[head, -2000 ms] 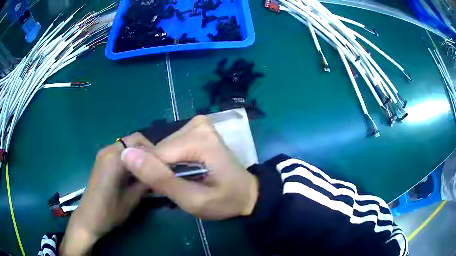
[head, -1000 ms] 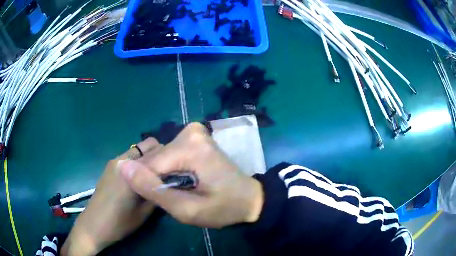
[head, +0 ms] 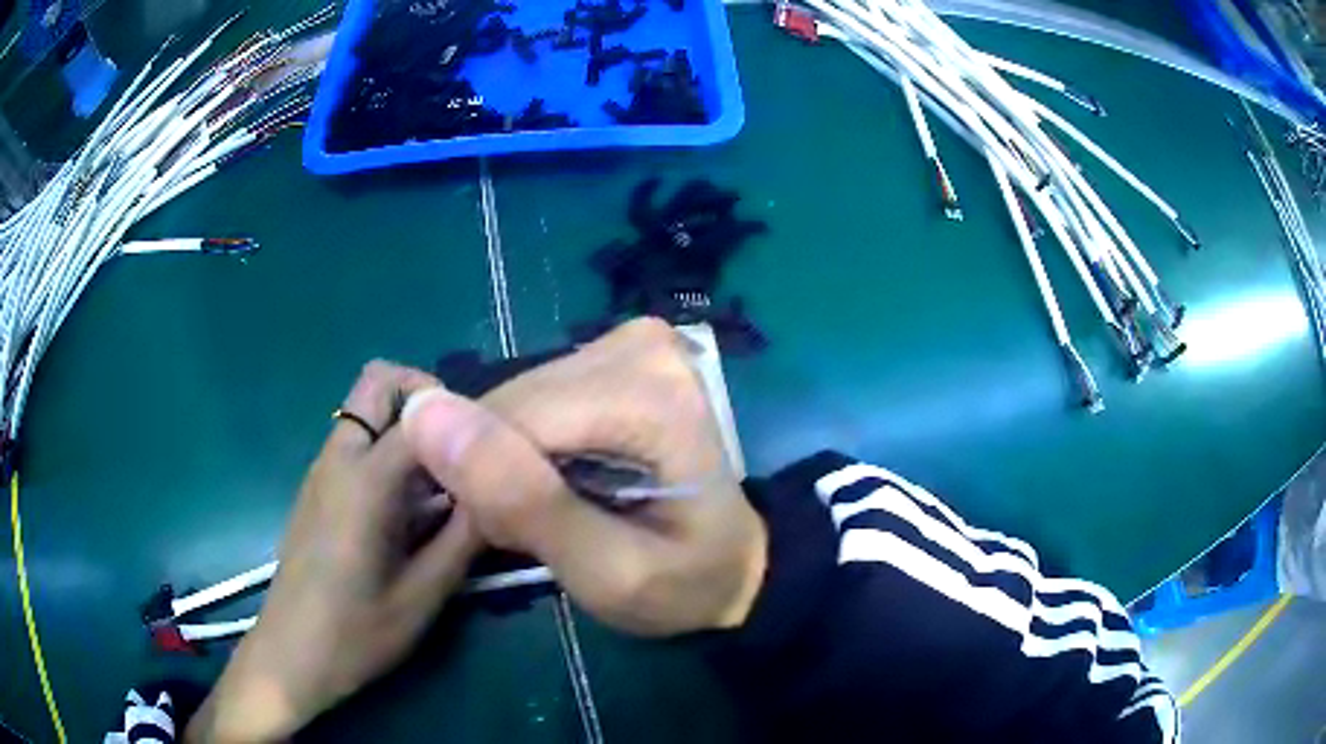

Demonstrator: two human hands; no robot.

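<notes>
My right hand (head: 618,487) is closed on a slim dark and silvery hand tool (head: 625,480), held like a pen and blurred. My left hand (head: 356,531) is beside it, fingers curled and touching the right hand's fingertips. A white cable assembly (head: 226,586) with a red connector (head: 170,635) at its left end runs behind my left hand, and a white length shows again between the hands. The cable's wire ends and what the fingertips pinch are hidden. The pale work pad (head: 708,381) is mostly covered by my right hand.
Loose black connector housings (head: 676,247) lie beyond the pad. A blue parts tray (head: 524,146) of black housings stands at the back. White cable piles lie at the left (head: 87,233) and right (head: 1003,146). A single cable (head: 163,247) lies near the left pile.
My right hand has shifted slightly and covers more of the pad. The tool is tilted differently. A white cable length now shows below and between the hands. The view has shifted a little.
</notes>
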